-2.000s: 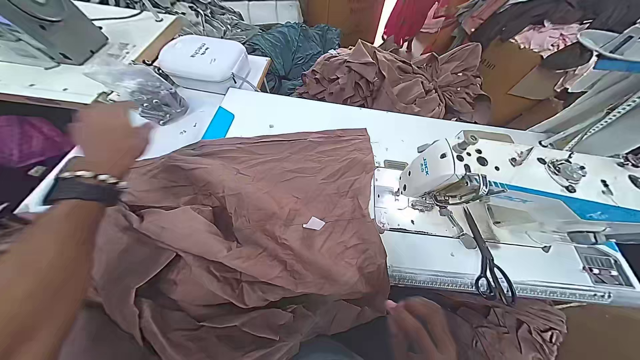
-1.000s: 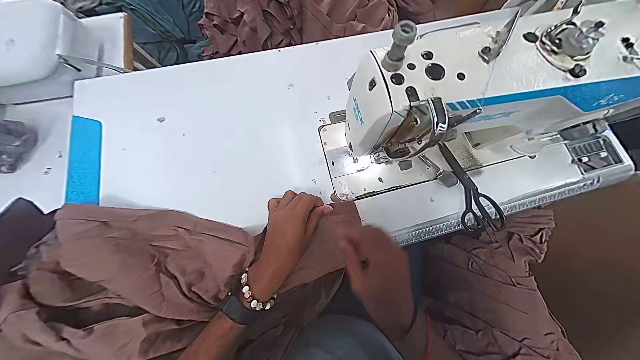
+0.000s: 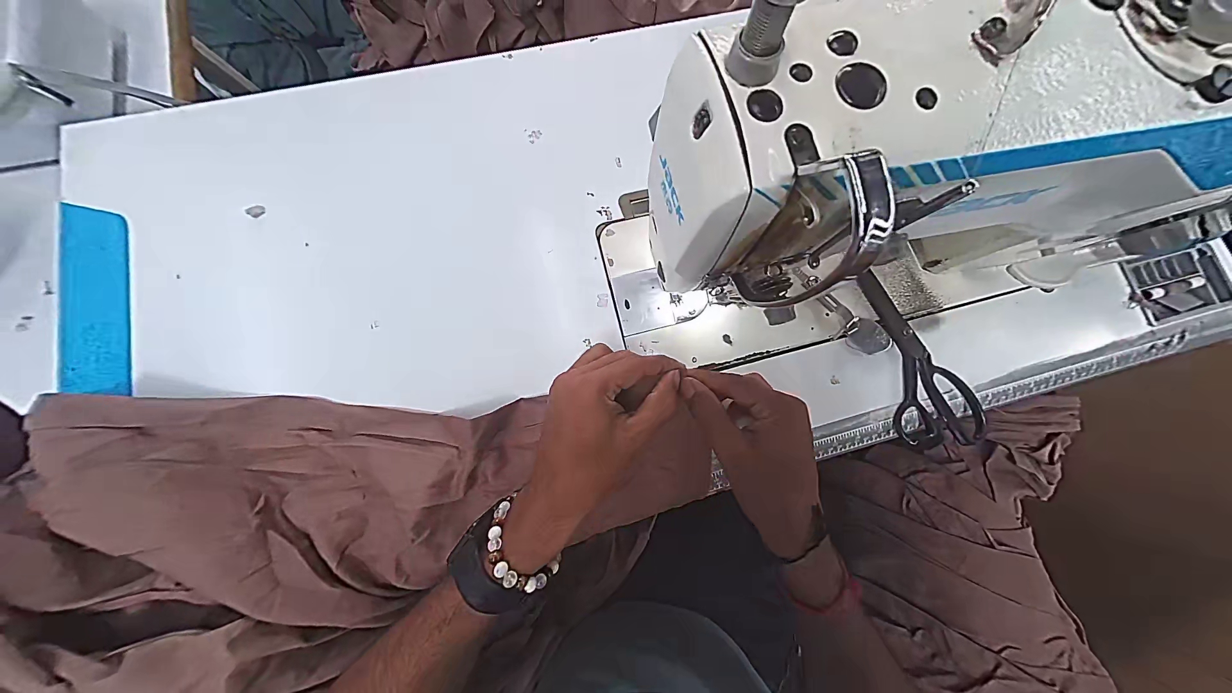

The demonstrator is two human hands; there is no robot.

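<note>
Brown fabric (image 3: 289,491) lies gathered along the near edge of the white sewing table. My left hand (image 3: 606,414), with a beaded bracelet and a dark band at its wrist, pinches the fabric's upper right corner. Right beside it, my right hand (image 3: 756,433) pinches the same edge, and the two hands' fingertips meet. Just above them is the Jack industrial sewing machine (image 3: 703,173), its needle area lit and its metal plate (image 3: 645,289) bare on the left. Black scissors (image 3: 919,371) lie right of my hands, their blades under the machine arm.
More brown fabric (image 3: 943,539) hangs off the near edge at the right, below a measuring scale (image 3: 857,438). Lint specks dot the white tabletop (image 3: 337,241). Brown and grey-green cloths (image 3: 279,43) are heaped behind the table. A spool compartment (image 3: 1174,284) is at the far right.
The fabric, earlier spread over the table, now lies along its near edge. My right hand has come up against my left at the fabric's corner. The view has moved closer to the machine.
</note>
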